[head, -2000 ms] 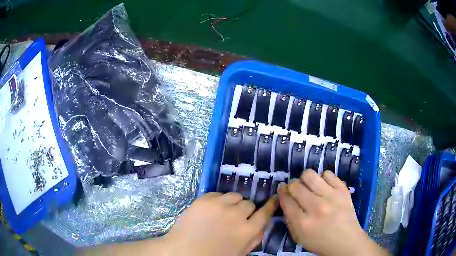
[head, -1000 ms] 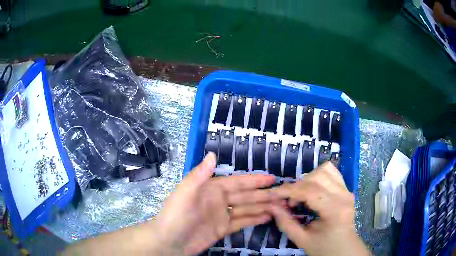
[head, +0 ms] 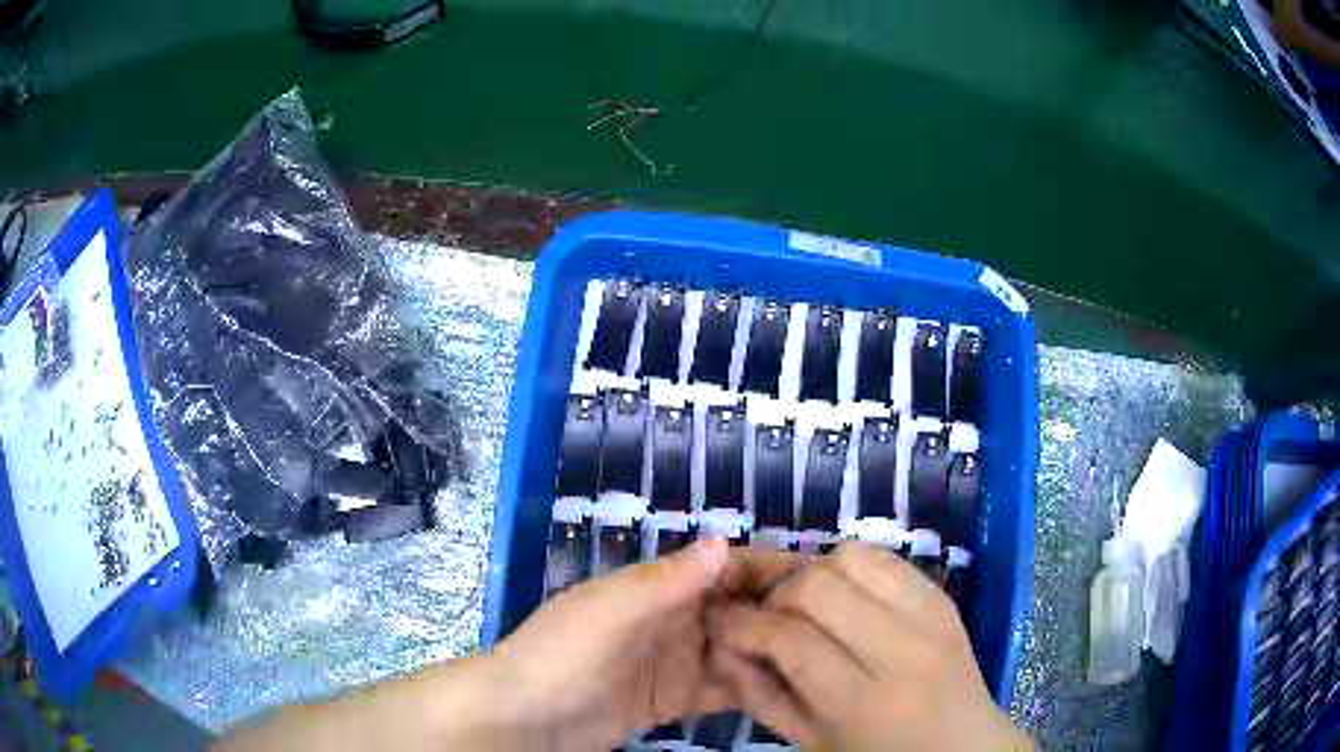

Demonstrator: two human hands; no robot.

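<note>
The blue parts tray [head: 514,441] lies in front of me, with rows of black curved plastic parts [head: 720,453] between white divider strips. Many parts show a small metal dot at the upper end. My left hand [head: 625,646] and my right hand [head: 860,646] meet over the lower rows, bare, with fingertips together. My left palm is partly cupped beside the right fingers. The right fingers are bent against the left ones. Anything between the fingers is hidden. The hands cover much of the third row and the rows below.
At left are the small-parts tray [head: 81,441] with dark specks and a clear bag of black parts [head: 265,353]. At right are a small squeeze bottle [head: 1118,617], a white tissue [head: 1161,492] and stacked blue trays [head: 1242,588]. Thin wires [head: 632,129] lie on the green belt.
Both hands left the row of parts and met above the tray. The open left palm has since curled in, and the right fingers have closed against it. The view has shifted, so the tray appears further left.
</note>
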